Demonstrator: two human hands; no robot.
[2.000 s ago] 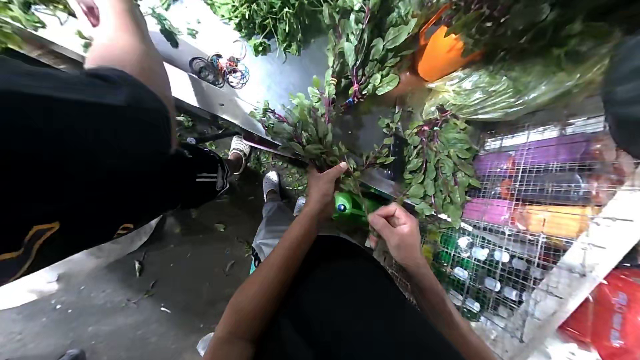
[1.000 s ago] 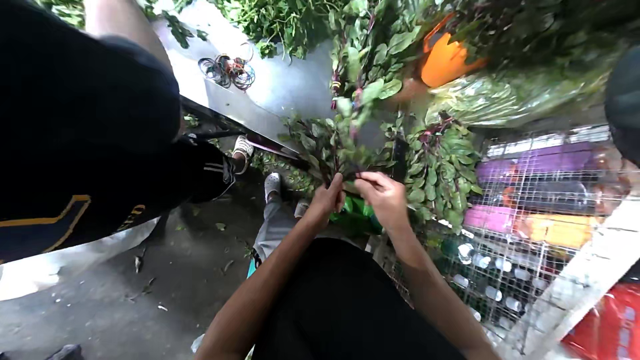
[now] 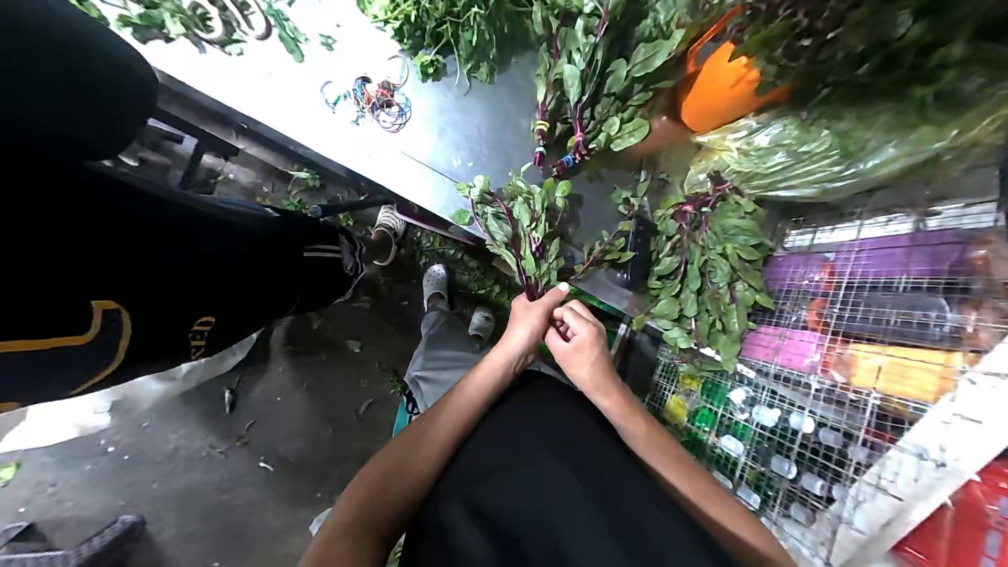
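A bunch of purple-stemmed leafy greens [image 3: 524,232] stands up from my left hand [image 3: 531,323], which is closed around the stem ends. My right hand [image 3: 579,339] is against the left one with its fingers curled at the stems; whether it pinches anything is hidden. Beyond the hands, tied bunches of the same greens [image 3: 587,87] lie on the metal table [image 3: 465,118], their stems bound with coloured bands. Another bunch [image 3: 701,260] droops over the table edge at the right. A loose pile of coloured rubber bands [image 3: 382,102] lies on the table at the upper left.
An orange plastic container [image 3: 720,90] and clear plastic wrapping [image 3: 819,157] sit at the upper right. Below them a wire rack [image 3: 819,315] holds bottles and coloured packs. A person in dark clothes [image 3: 157,252] stands close at the left. More leafy greens [image 3: 465,31] are at the back.
My right hand, apart from the left two seconds ago, has come against it. The held bunch now stands more upright and separate from the greens around it.
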